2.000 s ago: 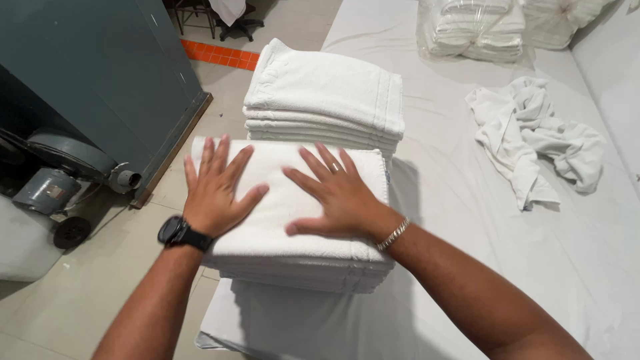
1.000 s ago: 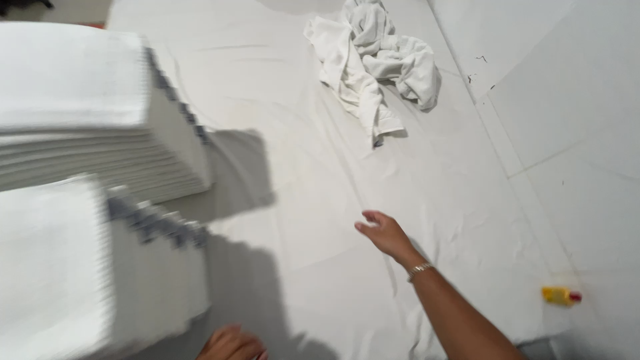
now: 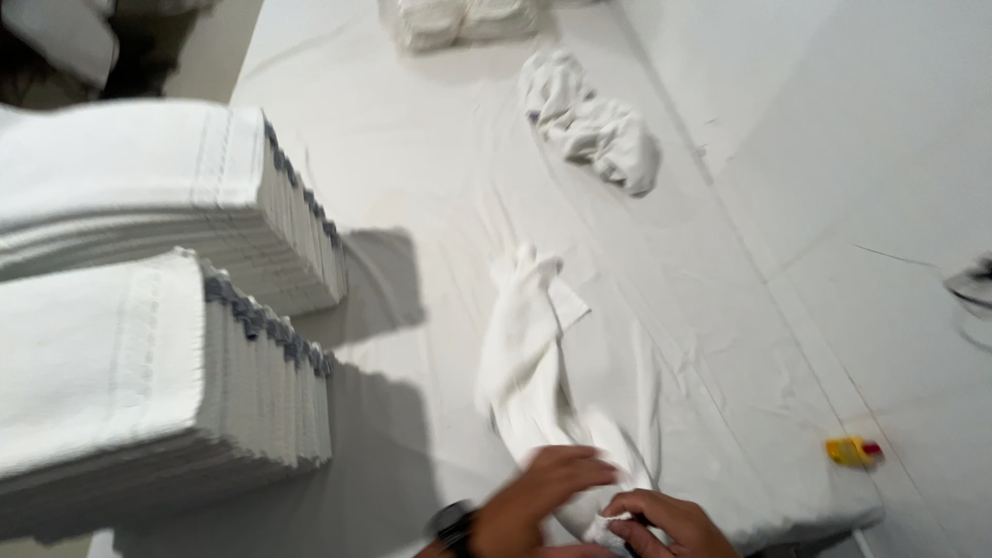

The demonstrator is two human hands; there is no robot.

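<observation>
A loose white towel [image 3: 527,356] stretches over the sheet-covered table toward its near edge. My right hand [image 3: 670,523] is closed on the towel's near end. Blurred, my left hand [image 3: 546,492], with a dark watch on its wrist, is at the same end, over the cloth; its grip cannot be made out. Farther back lies a second crumpled white towel [image 3: 593,128]. Two stacks of folded white towels stand at the left, the nearer stack [image 3: 101,364] and the farther stack [image 3: 132,155], their grey-marked edges facing right.
Plastic-wrapped white bundles [image 3: 465,19] sit at the table's far end. A small yellow and red object [image 3: 852,451] lies at the right, near the table's corner. The white wall [image 3: 891,155] borders the right side. A dark object with a thin wire [image 3: 973,287] is at the right edge.
The view has shifted right from the stacks. My hands left the nearer stack. One of the two crumpled towels that lay together is now stretched toward me, its end in my right hand.
</observation>
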